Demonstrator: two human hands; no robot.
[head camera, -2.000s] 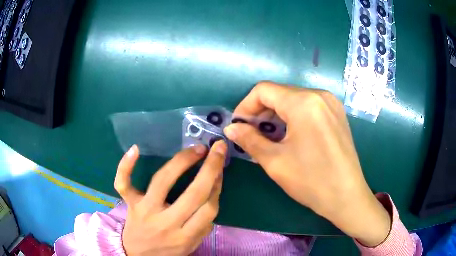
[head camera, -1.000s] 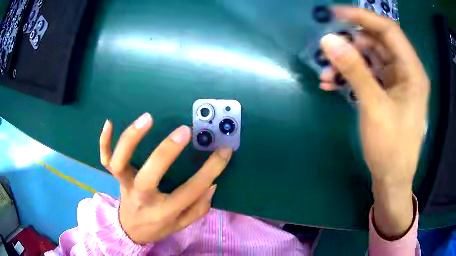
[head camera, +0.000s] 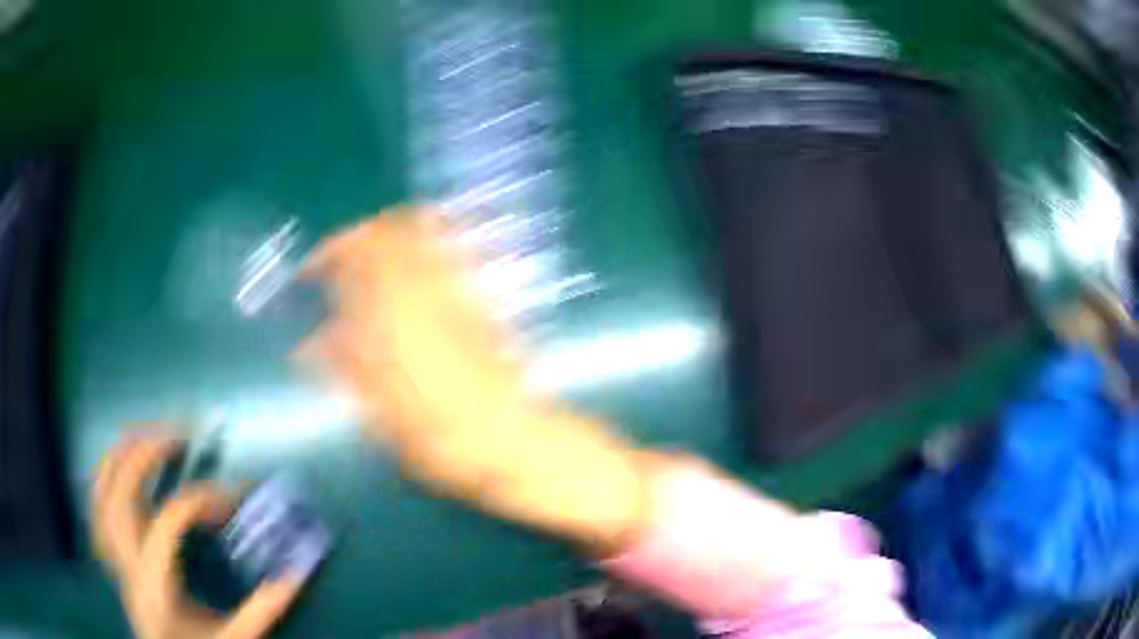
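The frame is heavily blurred. The pale lilac camera lens cover [head camera: 277,531] is at the lower left on the green surface. My left hand [head camera: 187,531], cut off by the bottom edge, has its fingertips at two sides of the cover. My right hand [head camera: 406,331] is above and right of the cover, palm down. A shiny, clear strip-like piece [head camera: 266,265] shows just left of its fingertips; whether they hold it cannot be told. A long ring carrier strip [head camera: 487,137] lies behind my right hand; its rings are smeared by blur.
A black divided tray [head camera: 862,250] stands at the right, with a pale row along its far end. A dark tray edge [head camera: 35,375] shows at the far left. A person's blue sleeve [head camera: 1049,474] and hand are at the right edge.
The view has swung right, bringing the right tray and blue-sleeved person into view. My right hand no longer visibly carries the ringed film. My left hand remains at the cover.
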